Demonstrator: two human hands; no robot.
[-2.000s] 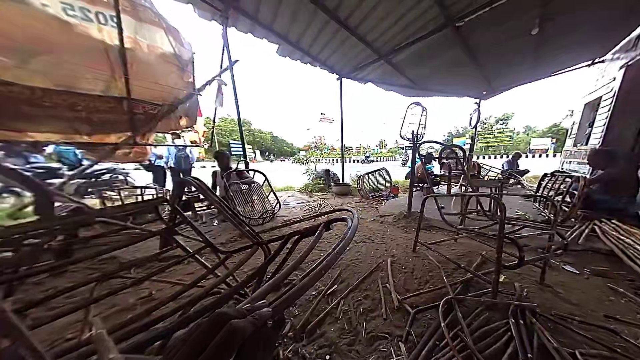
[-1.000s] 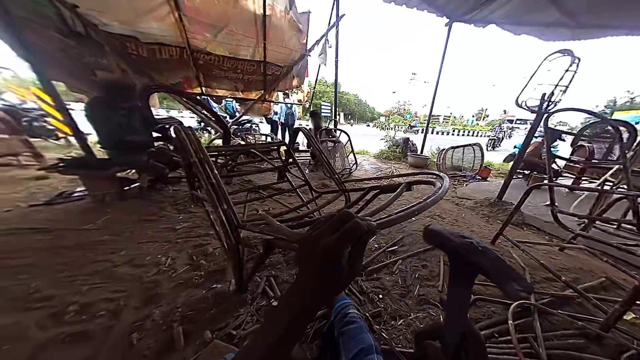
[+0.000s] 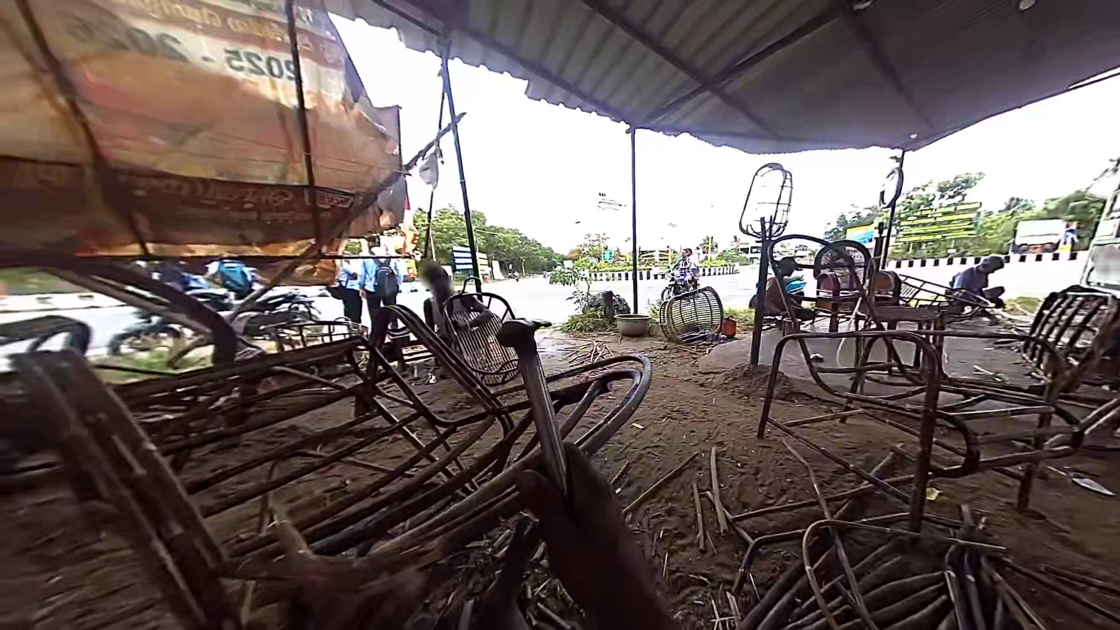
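Note:
My right hand [image 3: 586, 534] grips the handle of a hammer [image 3: 544, 407], held nearly upright with its head at the top, in front of a cane chair frame [image 3: 626, 398]. The frame's curved double rim and long cane rails stretch from the lower left to the centre. My left hand [image 3: 350, 586] is a dark blur at the bottom, beside the lower rails; its fingers and what they may hold cannot be made out.
Bent cane pieces [image 3: 866, 586] lie in a pile at the lower right, with a bare chair frame [image 3: 927, 420] above them. A round cane basket frame [image 3: 691, 315] lies beside a pot [image 3: 633, 325]. Several people sit or stand farther back, including a seated person [image 3: 442, 293].
The hammer, at the lower right a second ago, now stands upright near the centre in my right hand. My left hand was on the cane frame and is now low and blurred. The view has swung.

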